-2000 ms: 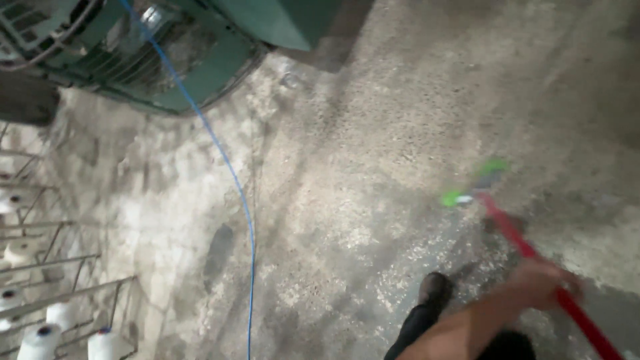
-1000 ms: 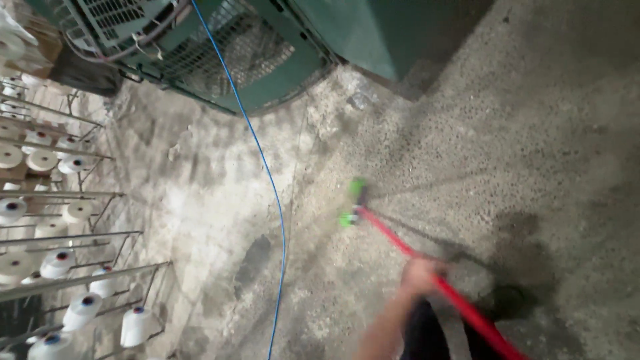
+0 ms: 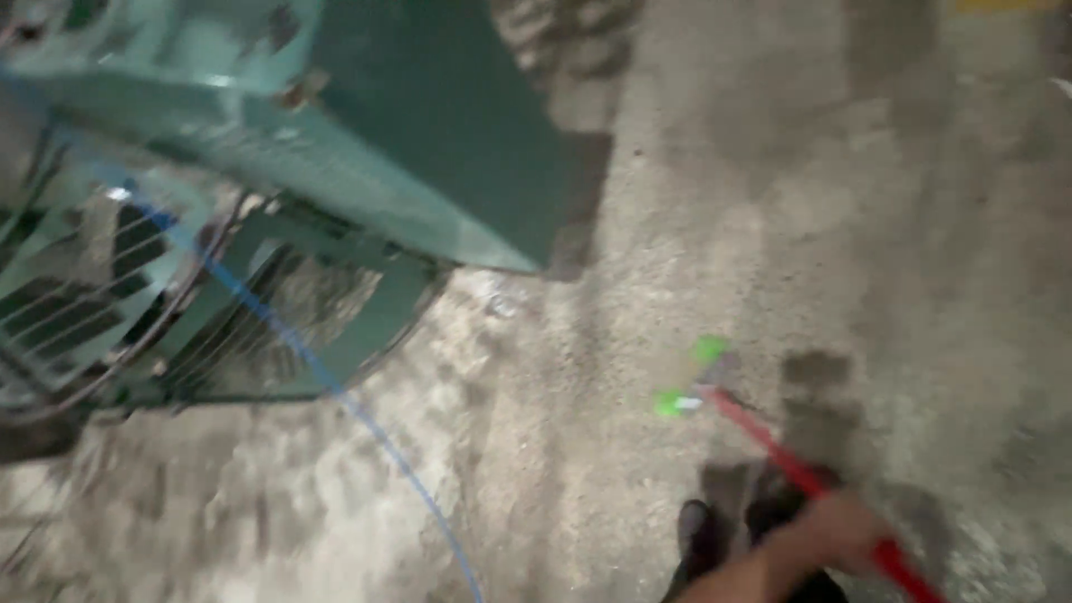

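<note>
My left hand (image 3: 842, 532) is closed around the red pole (image 3: 779, 456) of a long-handled floor tool at the lower right. The forearm comes in from the bottom edge. At the pole's far end, up and to the left of the hand, is a small head (image 3: 699, 381) with bright green ends and a greyish middle, low over or on the concrete floor; blur hides whether it touches. The pole's near end runs out at the bottom right. My right hand is not in view.
A green machine with a slotted guard (image 3: 276, 335) and a solid panel (image 3: 444, 126) stands at the upper left. A blue cord or hose (image 3: 394, 452) hangs across the view. A dark shoe (image 3: 693, 528) is on the worn concrete floor (image 3: 569, 435).
The view has shifted, so the green machine fills more of the upper left and the racks of white yarn cones are out of sight. My left hand keeps hold of the red pole.
</note>
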